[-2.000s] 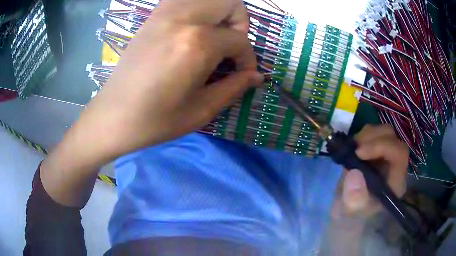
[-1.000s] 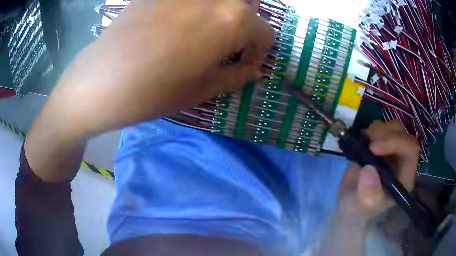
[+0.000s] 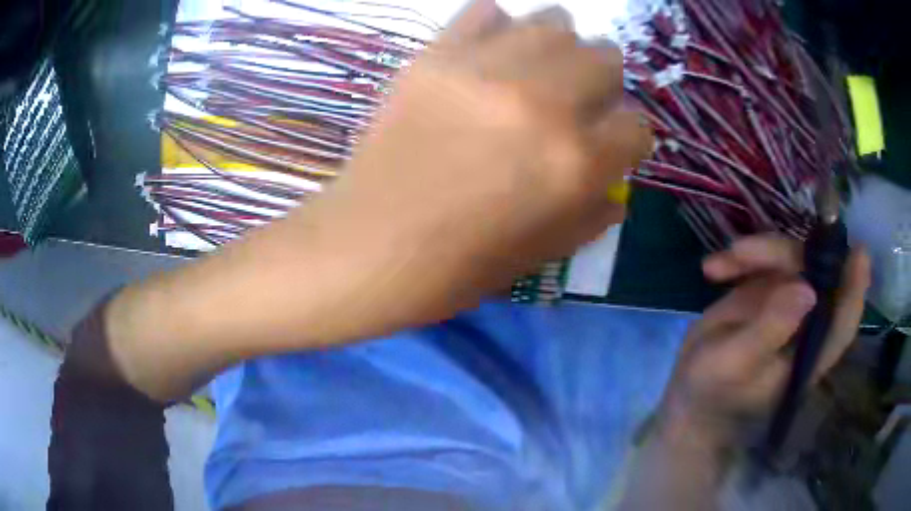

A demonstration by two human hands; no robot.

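Observation:
My left hand (image 3: 509,170) reaches across the PCB panel to the near edge of the loose lead pile (image 3: 739,110). Its fingertips are blurred, and I cannot tell whether they hold anything. It hides most of the PCB panel (image 3: 541,283), of which a small green corner shows below the hand. My right hand (image 3: 774,329) holds the soldering iron (image 3: 821,269) by its black handle at the right, with the tip end pointing up and away from the boards. Soldered leads (image 3: 270,100) lie in rows left of my left hand, white plugs at their far left ends.
White backing (image 3: 592,267) lies under the panel, with a yellow patch (image 3: 250,150) under the leads. A striped sheet (image 3: 40,150) is at far left. A yellow note (image 3: 866,115) and a whitish round object (image 3: 884,240) are at right. Blue clothing (image 3: 450,409) is below the table edge.
My left hand has moved right from the boards to the lead pile. The iron has lifted off the boards, moved right and turned upright. The view has shifted, showing more leads at left.

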